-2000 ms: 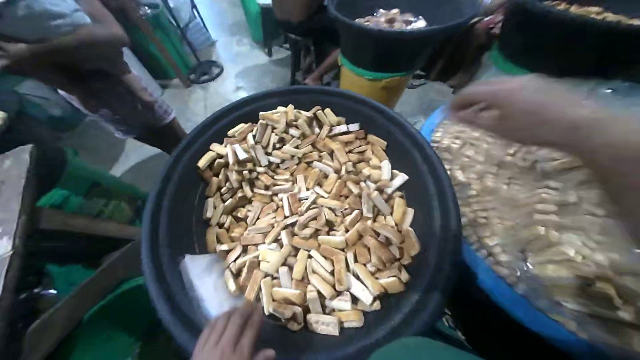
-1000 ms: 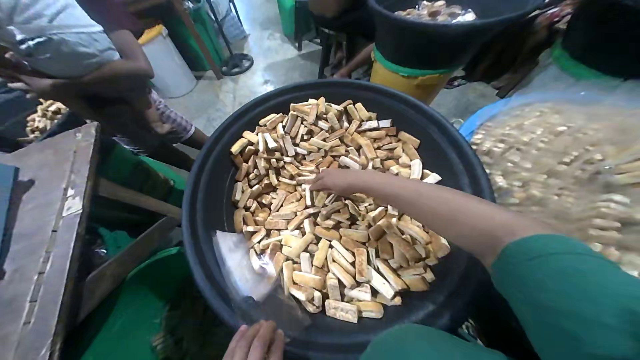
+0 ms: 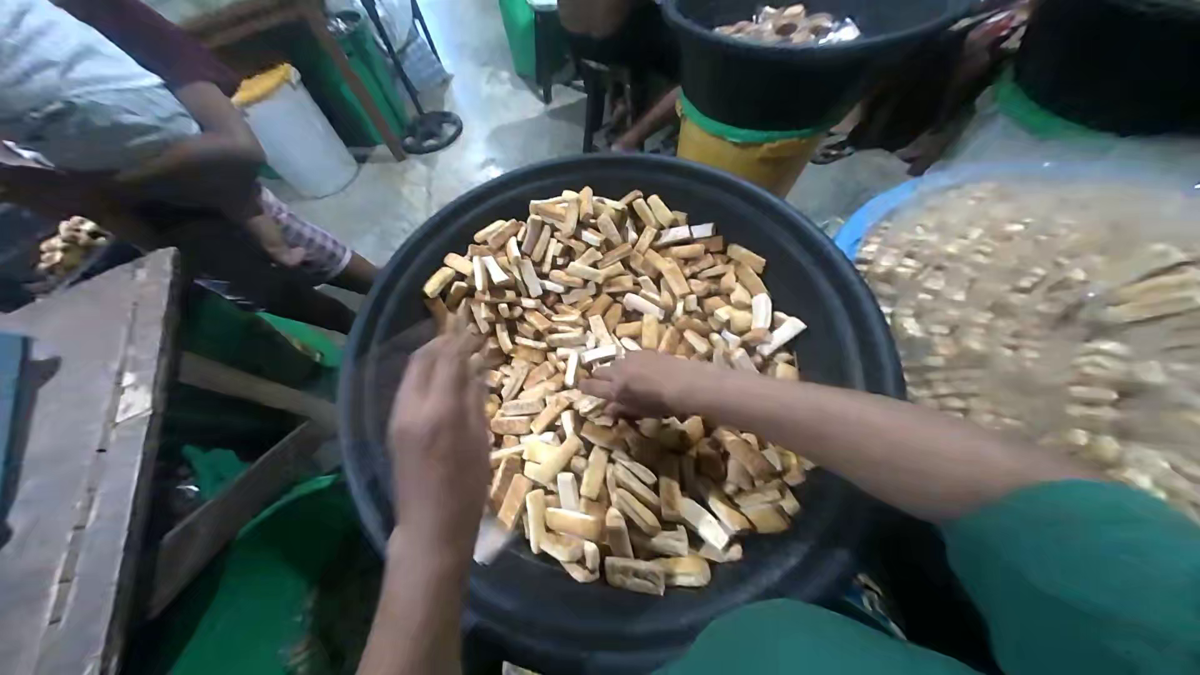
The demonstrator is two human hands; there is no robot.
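A large round black plastic tub (image 3: pixel 848 309) holds a heap of small baked sticks, like biscuits or toasted bread pieces (image 3: pixel 581 291). My right hand (image 3: pixel 642 382) reaches into the middle of the heap, its fingertips among the pieces; whether it grips one cannot be told. Over the tub's left side my left hand (image 3: pixel 439 422) is raised and blurred, and its hold is unclear. Part of a clear plastic bag (image 3: pixel 492 539) shows below it, at the lower left edge of the heap.
A blue-rimmed basin (image 3: pixel 867 220) with more pieces under clear plastic stands at the right. Behind is another black tub (image 3: pixel 750 80) on a yellow container (image 3: pixel 741 155). A wooden table (image 3: pixel 84 422) borders the left, where a person (image 3: pixel 112 103) works; a white bucket (image 3: pixel 300 136) stands beyond.
My left hand has risen from the tub's near rim to above its left side. My right hand came from the blue-rimmed basin into the heap and remains there. The plastic bag is now mostly hidden.
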